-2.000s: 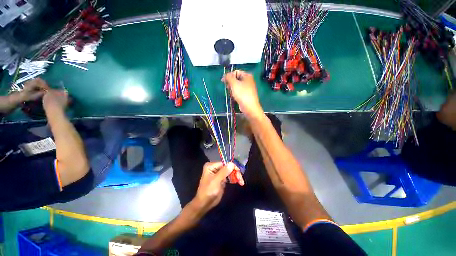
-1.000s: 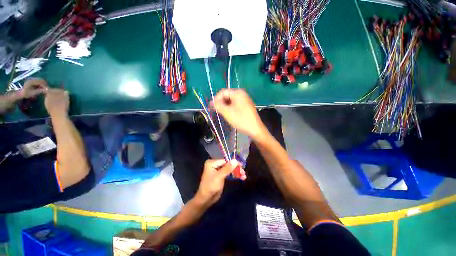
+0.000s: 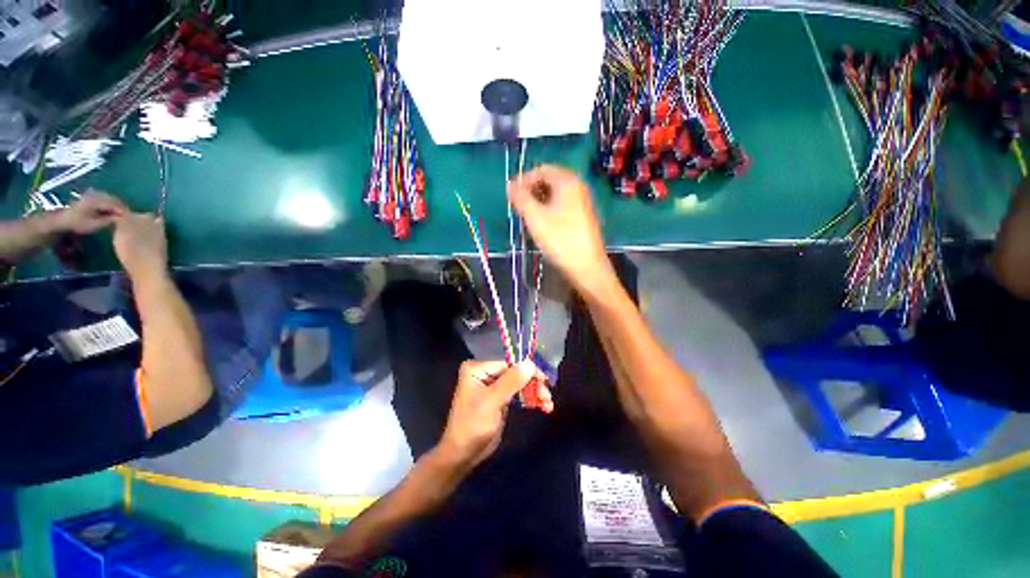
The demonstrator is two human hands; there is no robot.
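Note:
My left hand (image 3: 480,409) is shut on the red connector (image 3: 533,394) over my lap. Wires (image 3: 496,288) fan up from it, some loose to the left. Two pale wires run straight up to the black twisting head (image 3: 505,99) on the white machine (image 3: 503,45); whether their ends sit inside it is too small to tell. My right hand (image 3: 556,217) is just below the head, beside these wires, with fingers curled; a red and dark strand runs up from the connector towards it. Its fingertips are partly hidden, so its hold is unclear.
A left harness bundle (image 3: 395,169) and a fuller right bundle (image 3: 664,141) flank the machine. A far-right pile (image 3: 900,192) hangs over the bench edge. A neighbour's hands (image 3: 119,220) work at left beside white pieces (image 3: 181,122). Another person's arm is at right. Blue stools (image 3: 303,361) stand below.
My right hand has moved up towards the twisting head since a second ago. Fewer loose wires show at the left of the held fan. The left hand keeps its grip on the connector.

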